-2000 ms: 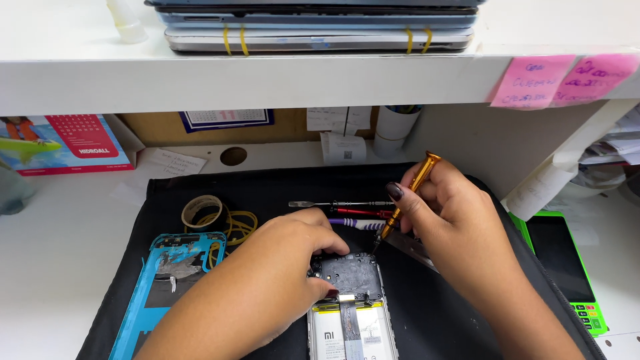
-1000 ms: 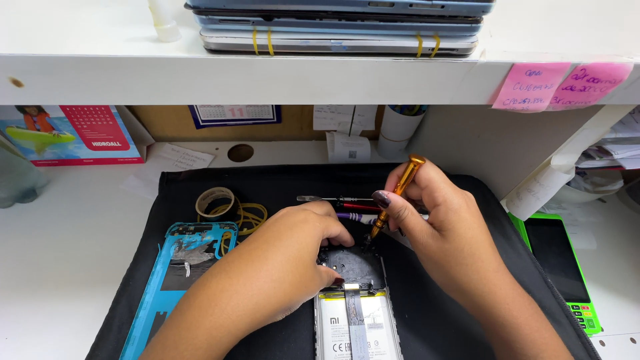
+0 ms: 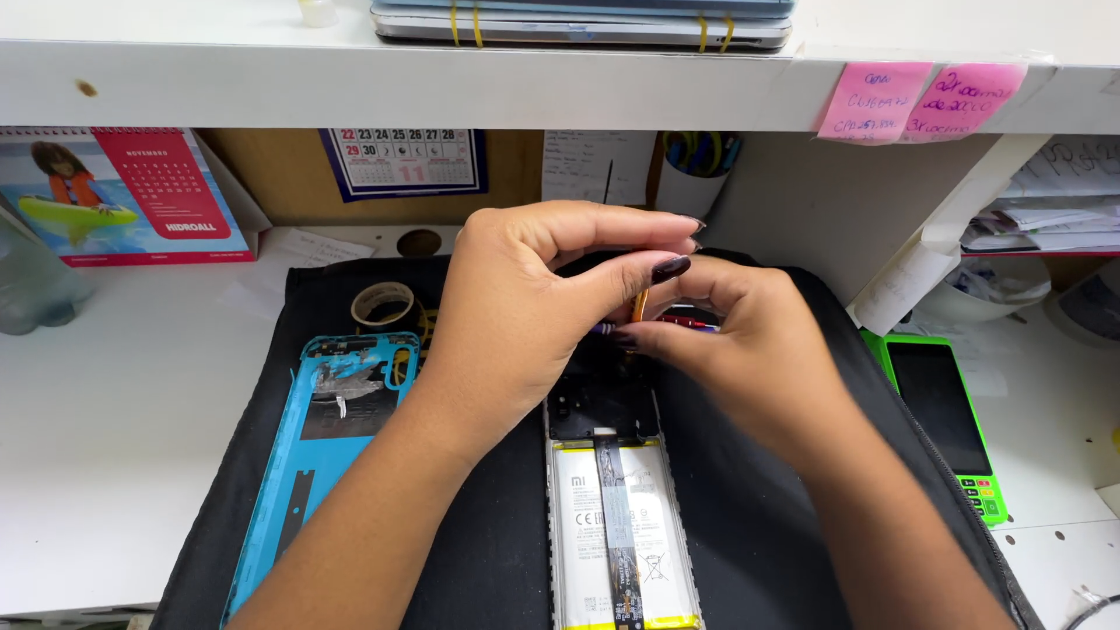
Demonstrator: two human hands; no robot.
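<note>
An opened smartphone (image 3: 604, 418) lies on the black mat, its white Xiaomi battery (image 3: 582, 516) and a flex cable showing. My right hand (image 3: 731, 324) grips a gold precision screwdriver (image 3: 640, 304) above the phone's top end; most of the tool is hidden by fingers. My left hand (image 3: 542, 271) is raised over the same spot, thumb and fingertips close together at the screwdriver's top; whether they touch it or hold something small I cannot tell. To the left lies a blue phone back cover (image 3: 337, 459) with torn grey film near its camera opening.
A roll of tape (image 3: 383, 304) and yellow rubber bands sit behind the cover. Pens or tools lie behind my hands. A green card terminal (image 3: 941, 411) stands right of the mat (image 3: 744, 525). The white shelf (image 3: 525, 87) with stacked devices overhangs the back; a desk calendar (image 3: 131, 197) is at left.
My left hand has left the phone's upper part and risen to the screwdriver's top. The screwdriver, earlier tilted and largely visible in my right hand, is now mostly covered by fingers.
</note>
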